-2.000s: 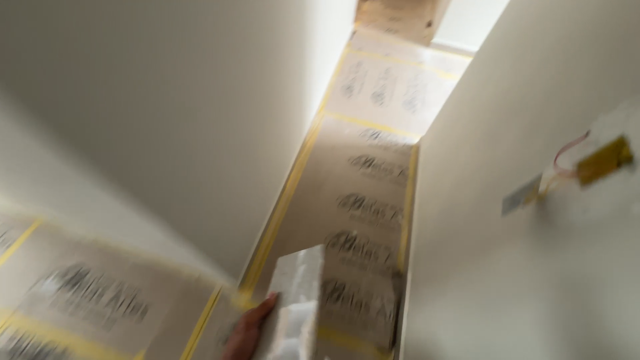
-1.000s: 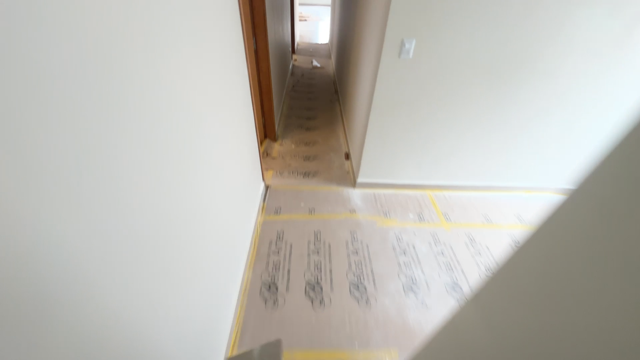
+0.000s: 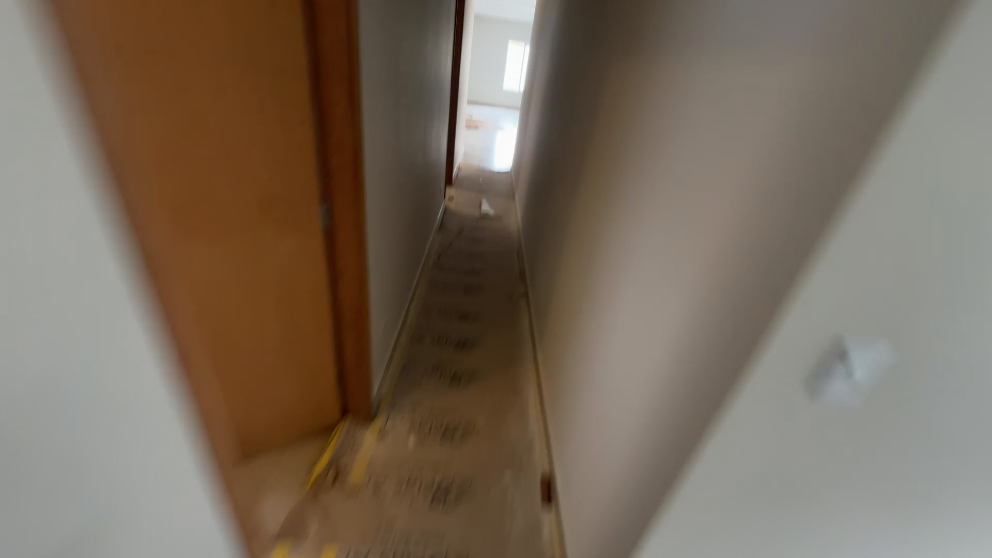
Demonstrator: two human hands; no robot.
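Neither my left hand nor my right hand shows in the head view now, so what they hold is hidden. Ahead runs a narrow hallway whose floor lies under brown protective paper (image 3: 457, 310) bearing printed writing. Strips of yellow tape (image 3: 364, 452) stick to the paper near the doorway at lower left. A small white scrap (image 3: 487, 207) lies on the floor farther down the hallway.
At left is an orange-brown wooden door (image 3: 225, 232) in a wooden frame (image 3: 345, 232). Walls flank the hallway; the right one (image 3: 659, 232) ends in a corner near a blurred white switch (image 3: 849, 370). A bright room with a window (image 3: 515, 66) lies beyond.
The view has swung and moved nearer to the hallway. The hand beside a whitish block, seen two seconds ago, is out of view now. The wooden door and its frame appear larger at left.
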